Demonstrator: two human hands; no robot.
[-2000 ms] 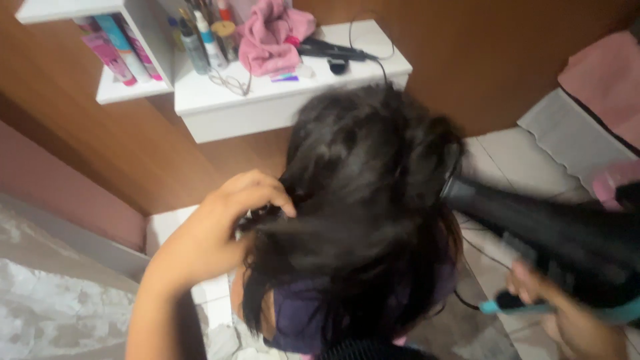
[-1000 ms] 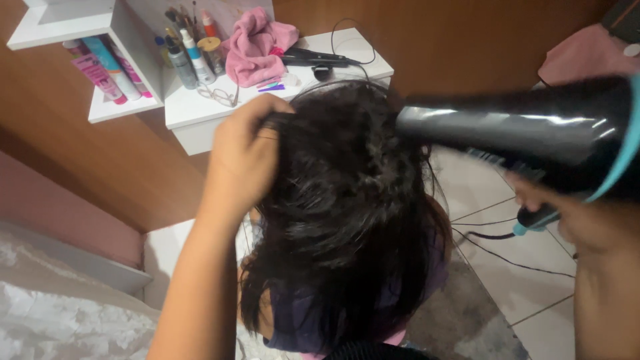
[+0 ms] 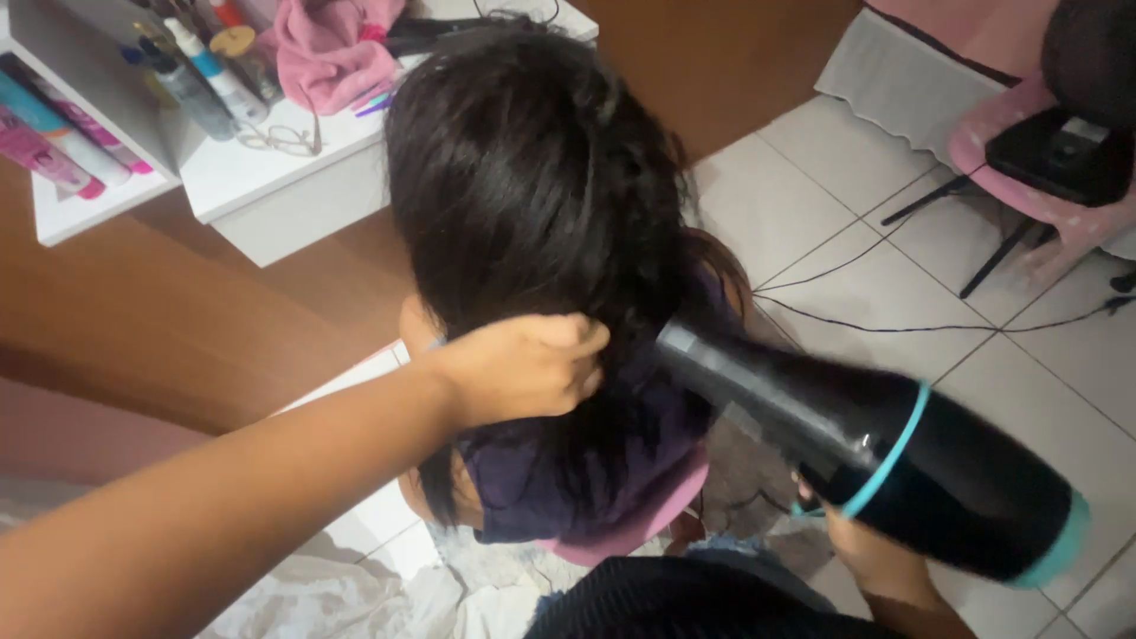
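Note:
A seated person with long dark hair has their back to me and wears a dark purple top. My left hand is closed on a lock of that hair at the nape. Below the barrel of a black hair dryer with teal trim, my right hand grips the handle, which is mostly hidden. The dryer's nozzle points at the hair just right of my left hand, close to it.
A white shelf table ahead holds bottles, glasses, a pink cloth and a partly hidden black appliance. Tubes stand on a side shelf. At right are a pink chair and a cord across floor tiles.
My left hand has moved from the side of the head down to the hair at the nape. The dryer has come down from beside the crown. The view has shifted.

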